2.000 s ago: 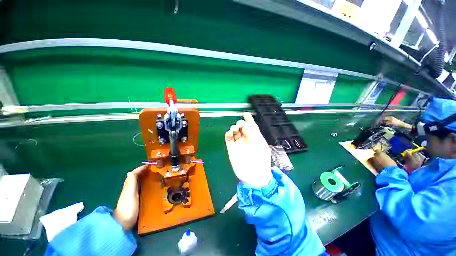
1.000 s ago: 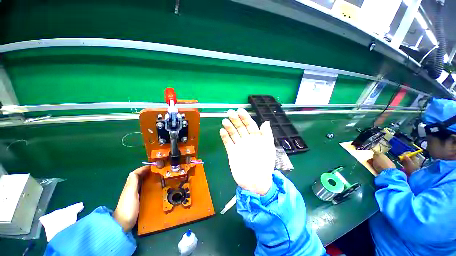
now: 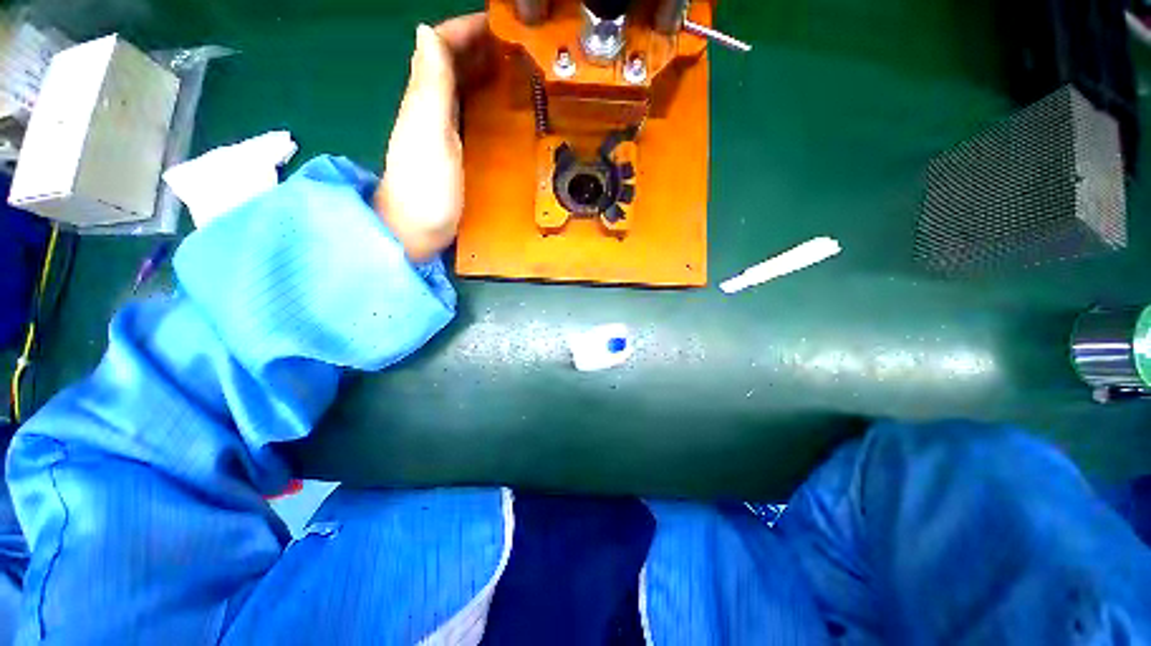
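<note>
The orange toggle-clamp press fixture [image 3: 505, 234] stands at top centre, its upper part cut off by the picture's edge. Its black notched ring nest [image 3: 587, 189] has a dark centre; I cannot tell whether a part sits in it. My left hand [image 3: 429, 158] holds the fixture's left side, its fingertips partly hidden at the upper plate. My right hand is out of view; a blue sleeve [image 3: 972, 530] shows at the lower right. A white glue bottle [image 3: 588, 348] with a blue tip is in front of the fixture.
A white flat stick [image 3: 783, 263] lies right of the fixture. A grey perforated block [image 3: 1022, 183] and a solder wire spool [image 3: 1113, 347] are at the right. Crumpled white paper [image 3: 230, 174] and a white carton [image 3: 101, 133] on clear plastic are at the left.
The view has tilted down, so the fixture's top is cut off. My right hand, raised with spread fingers before, has left the picture. My left hand stays at the fixture's left side.
</note>
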